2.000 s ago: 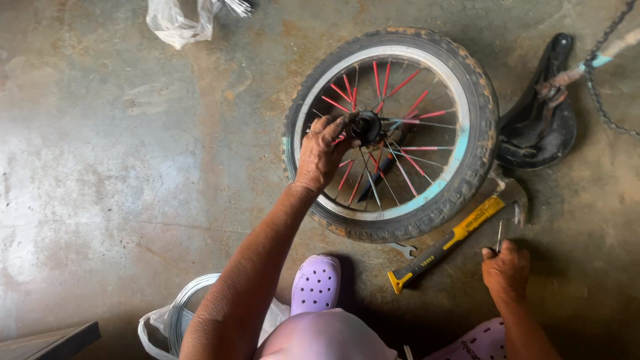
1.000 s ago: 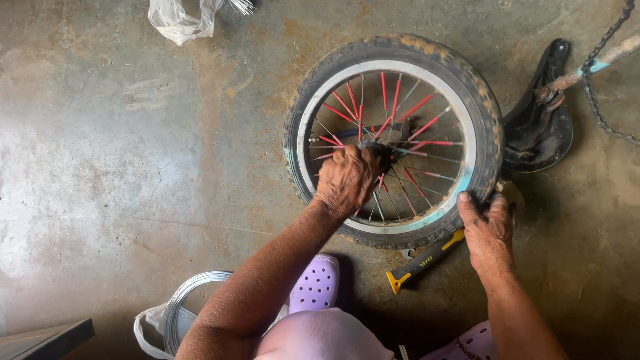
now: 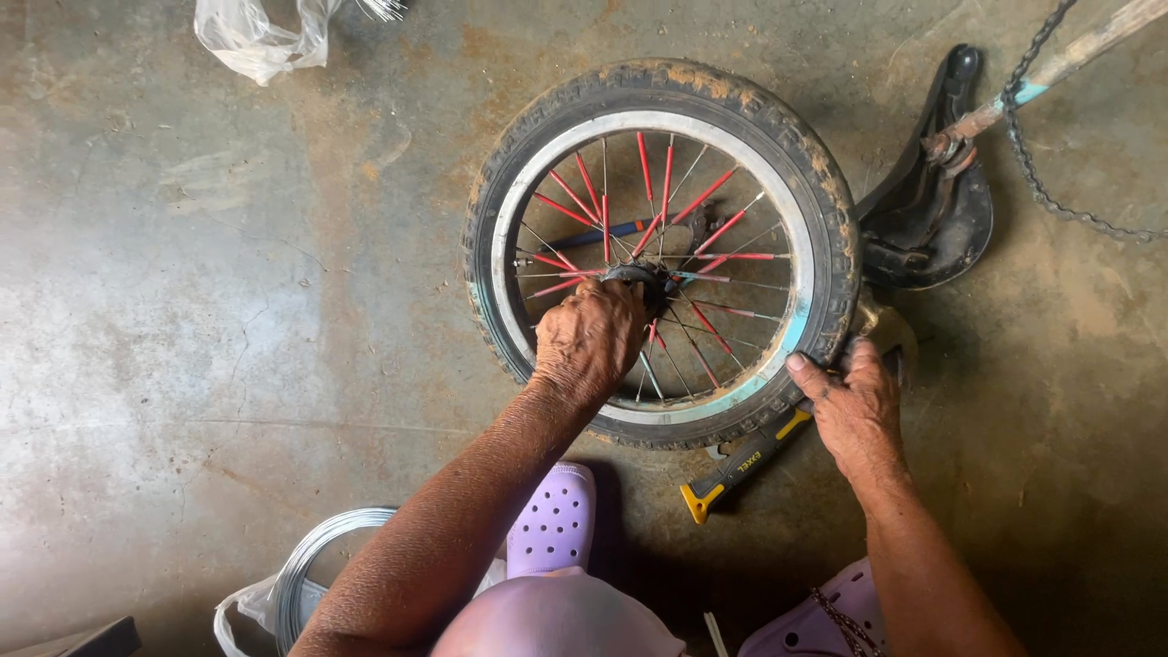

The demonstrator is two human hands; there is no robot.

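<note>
A bicycle wheel (image 3: 826, 210) with a muddy black tyre and red sleeves on several spokes lies over the concrete floor. My left hand (image 3: 591, 336) has its fingers closed at the wheel's hub (image 3: 650, 290); the fingertips are hidden. At the lower right, my right hand (image 3: 853, 401) grips the tyre, thumb on top by the rim. Through the spokes show pliers (image 3: 593, 235) with blue grips, their jaws near the upper right spokes. A yellow and black hammer handle (image 3: 744, 464) sticks out from below the tyre, beside my right hand.
An upturned black bicycle saddle (image 3: 940, 219) on a worn frame tube (image 3: 1077, 68) lies right of the wheel, near a hanging chain (image 3: 1027, 164). A plastic bag (image 3: 265, 41) is at the upper left. A wire coil (image 3: 297, 570) lies lower left, and purple clogs (image 3: 552, 520) are below.
My right hand has moved up from beside the hammer to the tyre, where it has taken hold. My left hand has shifted at the hub. The wheel's spokes have turned, and the tyre now covers more of the hammer.
</note>
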